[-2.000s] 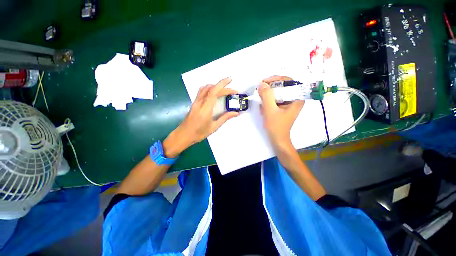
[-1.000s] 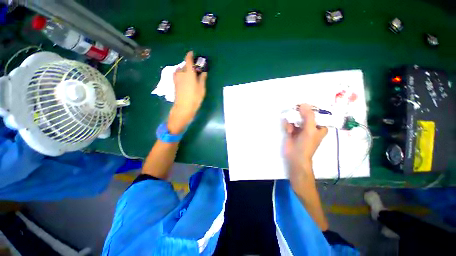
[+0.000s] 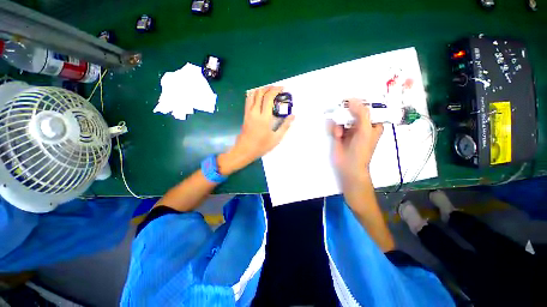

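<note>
My left hand (image 3: 262, 123) holds a small black electronic unit (image 3: 282, 104) with a pale face between thumb and fingers, over the left part of the white paper sheet (image 3: 300, 174). My right hand (image 3: 355, 141) holds the white dispensing syringe (image 3: 393, 114) like a pen above the sheet. The syringe lies roughly level, its front end toward the unit but apart from it. The needle tip is too blurred to tell. A green adapter (image 3: 411, 115) sits at its rear, with a clear hose (image 3: 434, 141) and a thin black cord (image 3: 397, 153).
Another black unit (image 3: 212, 67) lies beside ragged white paper (image 3: 185, 91). Several units lie along the far bench. A fan (image 3: 53, 141), bottle (image 3: 66, 65) and metal post (image 3: 66, 37) are at left, the black controller (image 3: 504, 78) at right. A person's legs (image 3: 441, 231) show beyond the bench's near edge.
My left hand has moved right from the unit by the ragged paper to the sheet and now holds a unit. My right hand still holds the syringe. The camera view has shifted.
</note>
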